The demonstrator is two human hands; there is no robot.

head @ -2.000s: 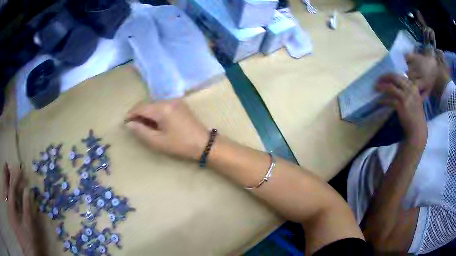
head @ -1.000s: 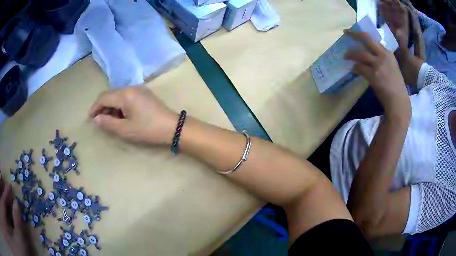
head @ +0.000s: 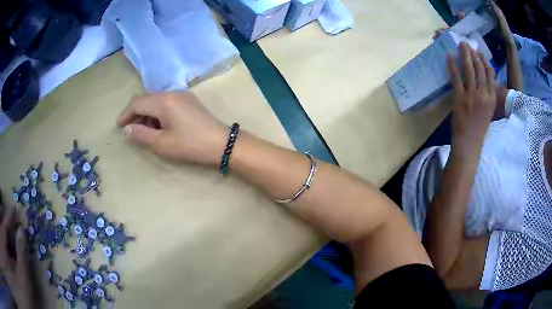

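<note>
Dark grey hubs with stubby arms and pale round centres (head: 78,229) lie in a loose cluster on the tan paper at the left. My right hand (head: 166,124) rests on the paper beyond and right of the cluster. Its fingers are curled, with a gap between thumb and fingers, and nothing shows in it. A beaded bracelet and a thin metal bangle are on that arm. My left hand (head: 15,253) is cut off by the left edge beside the cluster; whether it holds anything is hidden.
White translucent sleeves (head: 175,45) lie beyond my right hand. Dark cup-like parts (head: 21,90) are at the far left. Light blue boxes (head: 260,18) stand at the far edge. A person at the right holds a box (head: 423,75). A green strip (head: 287,105) crosses the bench.
The view has shifted over the bench. My right hand stays curled on the paper beside the hubs. The person's hand at the right has moved along the box.
</note>
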